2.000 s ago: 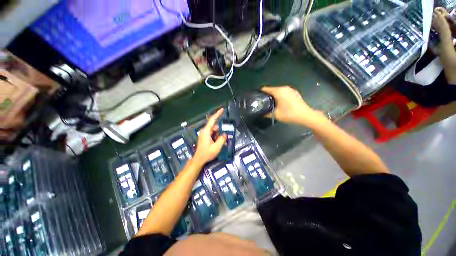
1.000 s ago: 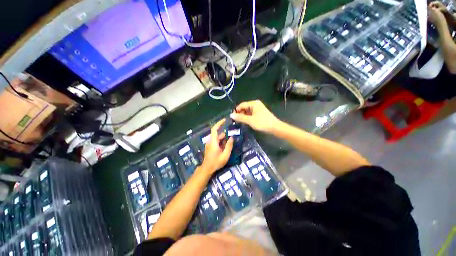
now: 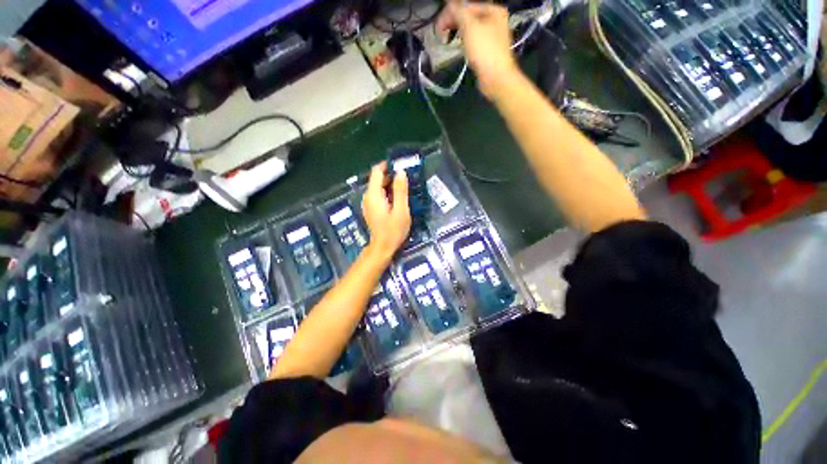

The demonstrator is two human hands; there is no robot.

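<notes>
My left hand (image 3: 388, 213) holds a teal-blue electronic unit (image 3: 410, 178) above the far right part of the clear blister tray (image 3: 460, 223). The unit has a white label at its far end. Several similar units lie in the tray pockets. A white barcode label (image 3: 442, 195) shows in the pocket to the right of the held unit. My right hand (image 3: 477, 34) is raised far forward near the white cables, at the top of the view. It is blurred, and whether its fingers hold anything cannot be told.
A white barcode scanner (image 3: 241, 184) lies beyond the tray. A tray stack (image 3: 118, 317) stands at the left, another (image 3: 698, 68) at the upper right. A monitor (image 3: 195, 32), black cables and a red stool (image 3: 748, 195) are also in view. A dark corded object (image 3: 594, 120) lies right of my forearm.
My right hand has put down the black scanner, touched the held unit's far end, then moved away forward to the cables. My left hand still holds the unit. The barcode label now shows uncovered.
</notes>
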